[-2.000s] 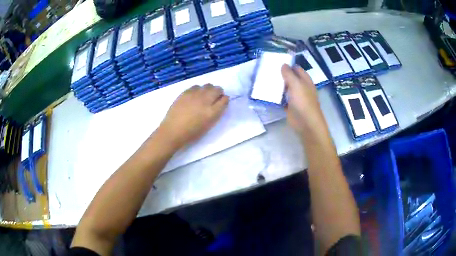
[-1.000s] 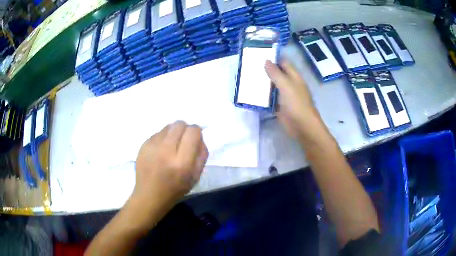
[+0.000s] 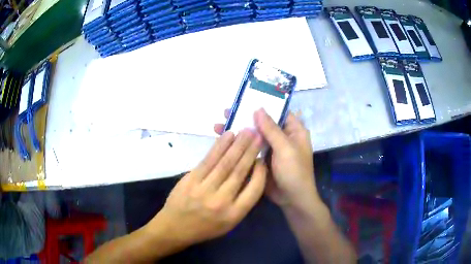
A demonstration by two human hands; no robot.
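Observation:
A phone housing unit point(image 3: 266, 98) with a blue edge, green strip and white inner area is held tilted over the bench's front edge. My right hand point(image 3: 289, 160) is shut on its right side, with the thumb on the white area and fingertips showing at its left edge. My left hand point(image 3: 219, 185) lies over the lower part of the unit with its fingers extended and close together. The fingers hide the unit's lower end and whatever may be under them. No black pad shows on the visible white area.
White sheets point(image 3: 181, 87) lie on the pale bench point(image 3: 124, 167). Tall stacked units point(image 3: 206, 15) stand at the far side. Units with black pads point(image 3: 400, 95) lie at the right. A blue plastic bin point(image 3: 418, 180) is below right. Two units point(image 3: 38, 85) lie left. Red stools point(image 3: 75, 227) stand below.
The unit has come nearer and lower, away from the stacks, in my right hand. My left hand has moved right and now lies over the unit. The view has shifted downward.

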